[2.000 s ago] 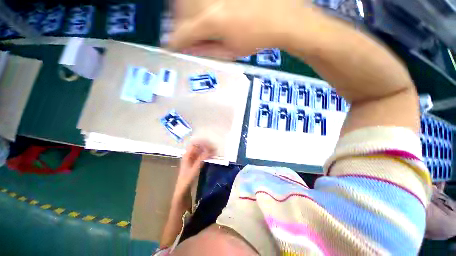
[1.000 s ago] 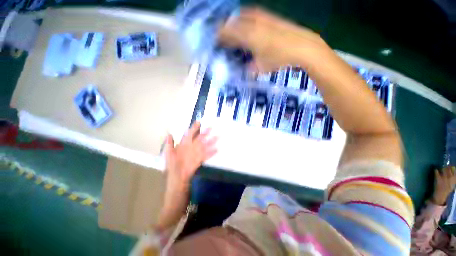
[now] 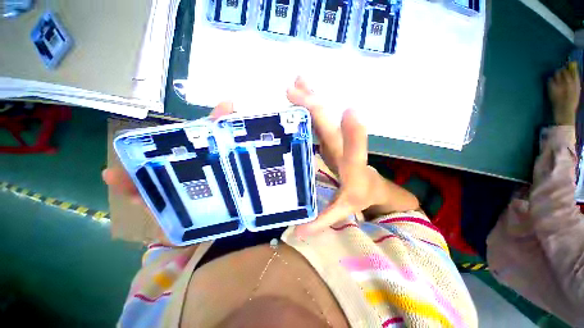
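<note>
Two pale blue-white plastic housings are held side by side, open faces up, close in front of my chest: the left housing (image 3: 203, 206) and the right housing (image 3: 278, 204). Each has black inner pads and a small dotted square. My left hand (image 3: 121, 184) holds the left housing at its outer edge, mostly hidden behind it; a fingertip shows above the pair. My right hand (image 3: 351, 173) is at the right housing's outer side, its thumb side against the lower right corner, other fingers extended.
A white sheet (image 3: 269, 77) bears a row of housings at its far side. A tan cardboard (image 3: 102, 51) at left bears a loose housing (image 3: 50, 40). Red stools (image 3: 432, 198) stand under the green bench (image 3: 512, 96). Another person's sleeve (image 3: 552, 173) shows at right.
My right hand has come back from over the rows to my chest. Both hands are now at a pair of housings. The view has shifted right, with the cardboard now cut off.
</note>
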